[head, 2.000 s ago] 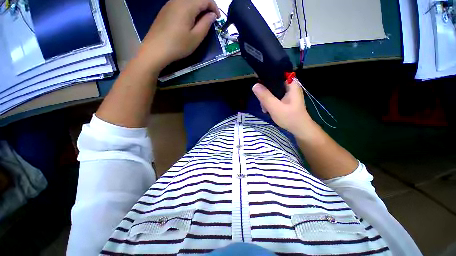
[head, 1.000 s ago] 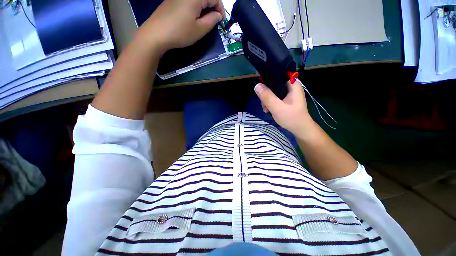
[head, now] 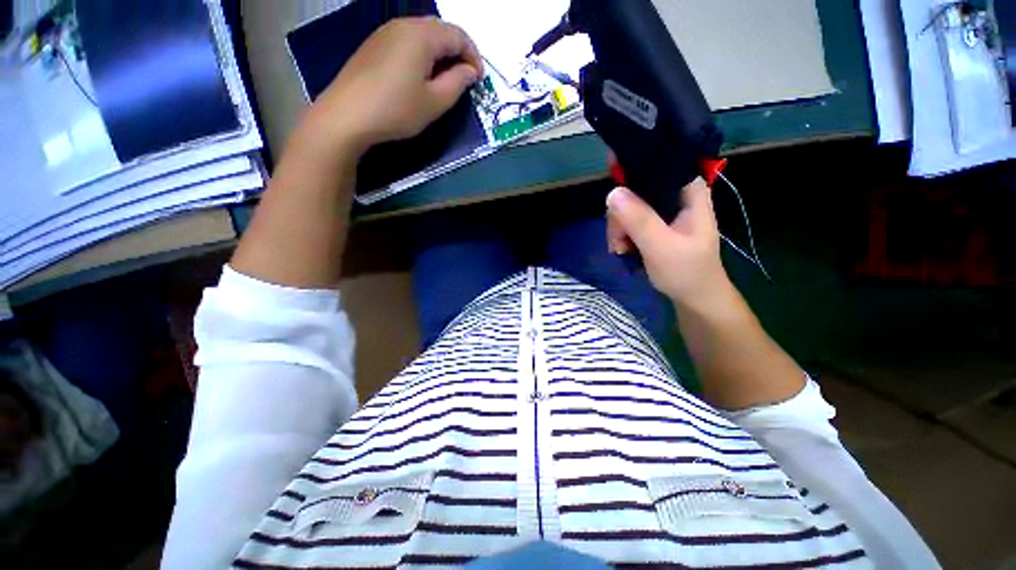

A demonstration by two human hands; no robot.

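Note:
My right hand (head: 668, 239) grips the black soldering gun (head: 646, 106), which has a pale label and red parts; its dark tip points left over the panel, a little above the circuit board. The small green circuit board (head: 524, 123) lies at the near edge of the white panel (head: 501, 28), with white and yellow spots. My left hand (head: 418, 84) rests over the dark panel (head: 429, 145), thumb and finger closed together at the board's left end; whether they pinch a thin wire, I cannot tell. A thin strand (head: 746, 217) trails from the gun.
Stacked white sheets (head: 145, 184) with another dark panel (head: 156, 72) stand at the left. More white sheets (head: 930, 100) with a small assembly are at the right. A beige board (head: 769, 56) lies on the green bench (head: 780, 125), whose front edge curves across the view.
My right hand and the soldering gun have moved right, away from the circuit board, uncovering it. The gun now covers where the cable's white connector showed. My left hand stays near the board's left end.

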